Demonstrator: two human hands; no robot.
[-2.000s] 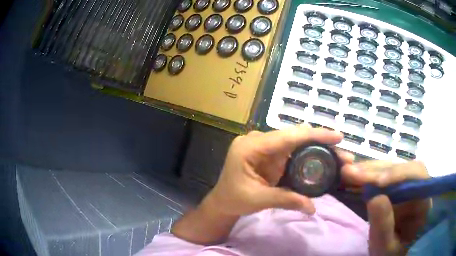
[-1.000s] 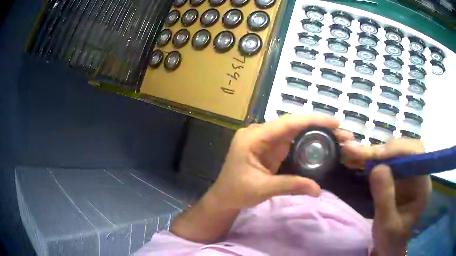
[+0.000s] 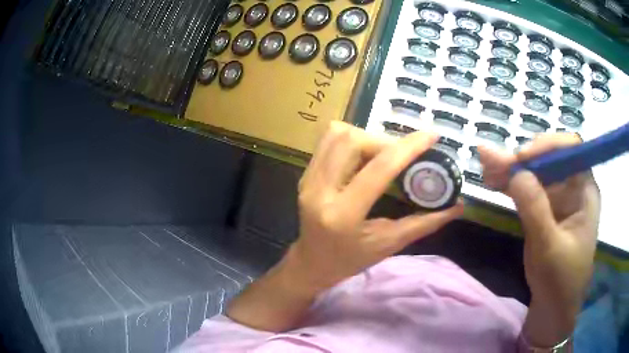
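A round component (image 3: 430, 183) with a black rim and pale concentric rings faces the camera. My left hand (image 3: 358, 200) grips it by the rim between fingertips and thumb, above the bench's front edge. My right hand (image 3: 555, 196) holds a blue pen-shaped tool (image 3: 586, 155) to the right, apart from the component; its tip is hidden by the fingers. A white tray (image 3: 607, 200) with rows of tilted components lies behind my hands. A brown cardboard sheet (image 3: 255, 114) with handwriting bears flat rows of components at the left.
Dark, shiny ribbed trays (image 3: 117, 52) are stacked left of the cardboard. The green mat (image 3: 576, 27) shows behind the white tray. Yellow tape (image 3: 227, 138) runs along the bench edge. A grey box (image 3: 131, 276) is below at the left.
The component has risen in my left hand and turned to show its pale ringed face. My right hand and the blue tool have moved up and away from it.
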